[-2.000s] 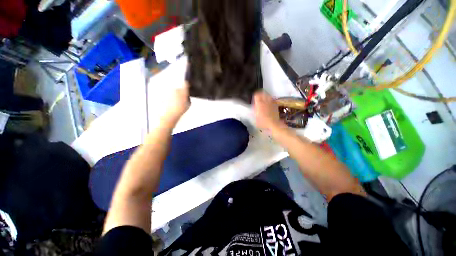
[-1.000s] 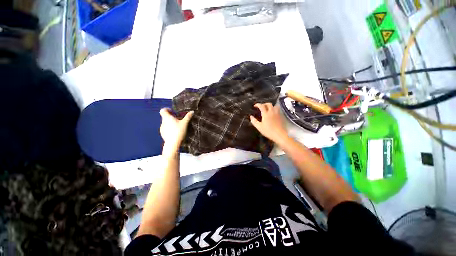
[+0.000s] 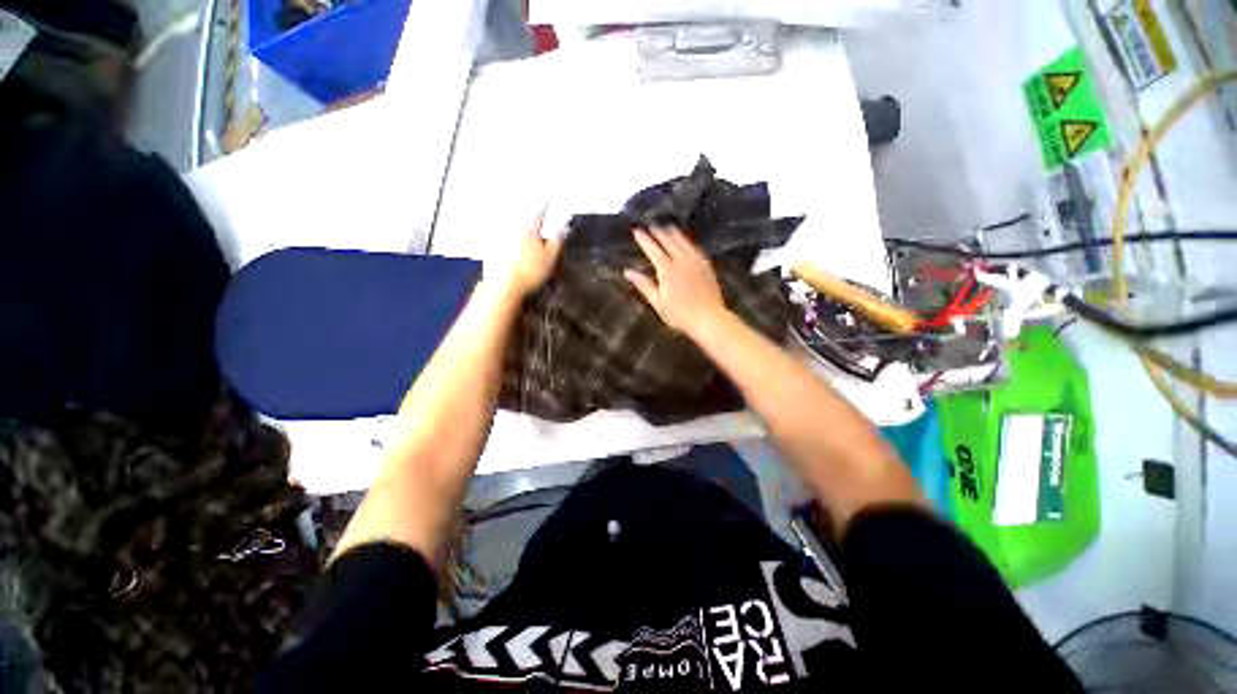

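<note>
A brown-black plaid garment point(image 3: 611, 339) with pale check lines lies over the right part of the navy padded board point(image 3: 346, 332), its far edge rumpled. My left hand point(image 3: 533, 258) is at the garment's far left edge with fingertips on the cloth; whether it pinches the cloth is unclear. My right hand point(image 3: 682, 281) lies on top of the garment near its upper middle, palm down with fingers apart. The steam iron, with its wooden-yellow handle point(image 3: 855, 297), rests at the table's right edge, just right of the garment.
A rumpled brown garment pile point(image 3: 149, 542) and black garments point(image 3: 102, 271) are at the left. A blue bin point(image 3: 319, 52) is at the back left. A green bag point(image 3: 1024, 461) hangs at the right below hoses and cables. A floor fan point(image 3: 1146, 651) is at the bottom right.
The garment came down from being held up onto the board. Since a second ago, both hands have moved toward its far edge, the right one onto its upper middle.
</note>
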